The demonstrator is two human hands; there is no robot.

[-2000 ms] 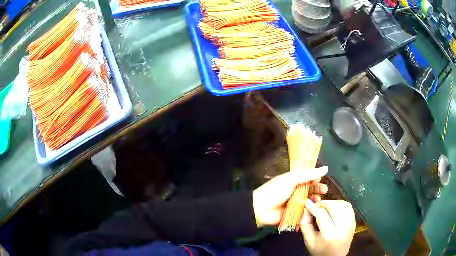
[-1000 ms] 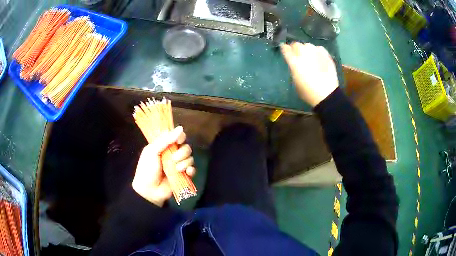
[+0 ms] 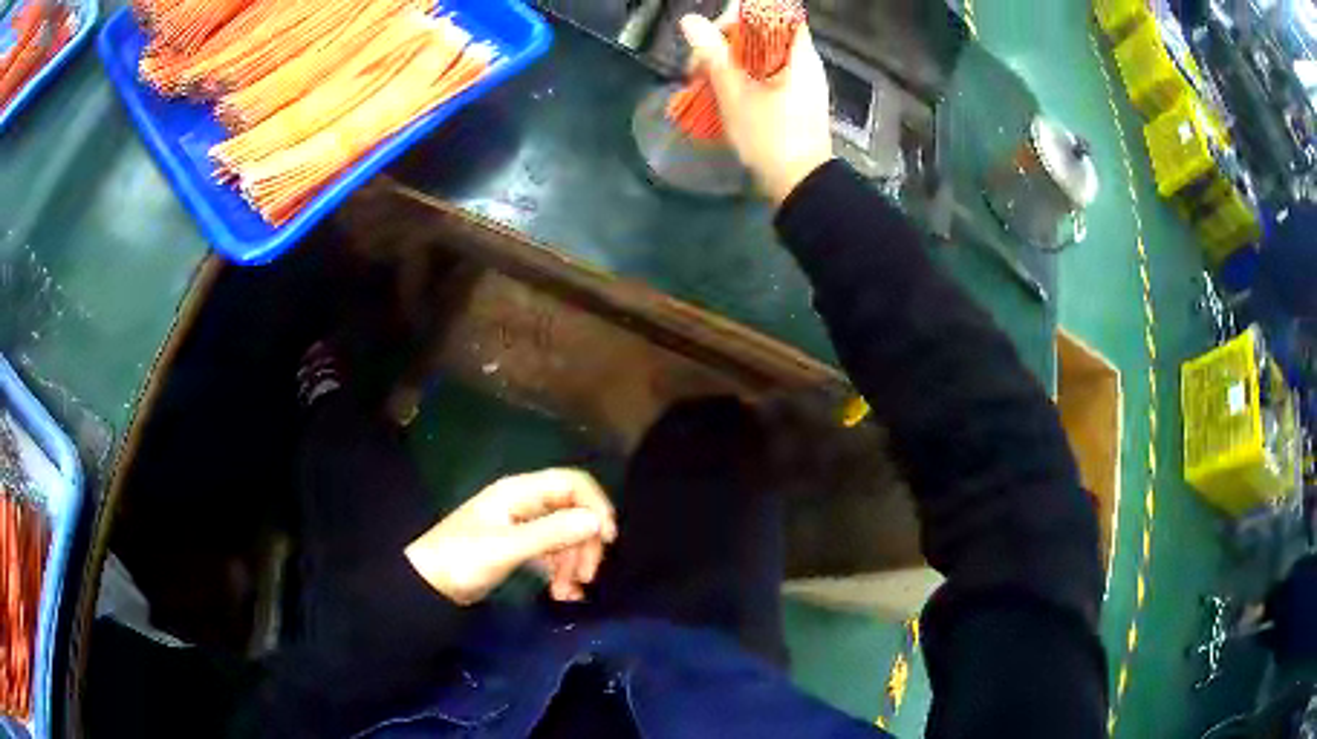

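Observation:
My right hand (image 3: 768, 108) is closed around the orange wire bundle (image 3: 699, 110) at the top centre. One end of the bundle points down at the grey flux dish (image 3: 662, 145); whether it touches the dish cannot be told. The cut ends at the other end face up. The hand partly hides the dish. My left hand (image 3: 520, 537) is over my lap, empty, with its fingers loosely curled. The solder pot (image 3: 852, 104) is behind and to the right of the dish, partly hidden by my right hand.
A blue tray (image 3: 523, 41) of orange bundles is at the upper left. A pale-rimmed tray (image 3: 61, 462) of bundles is at the left edge. A lidded metal can (image 3: 1040, 171) stands right of the pot. A wooden box (image 3: 1086, 419) and yellow crates (image 3: 1222, 419) are at the right.
The wire bundle has passed from my left hand to my right hand and moved up to the dish. My left hand is now empty and low. The view has shifted.

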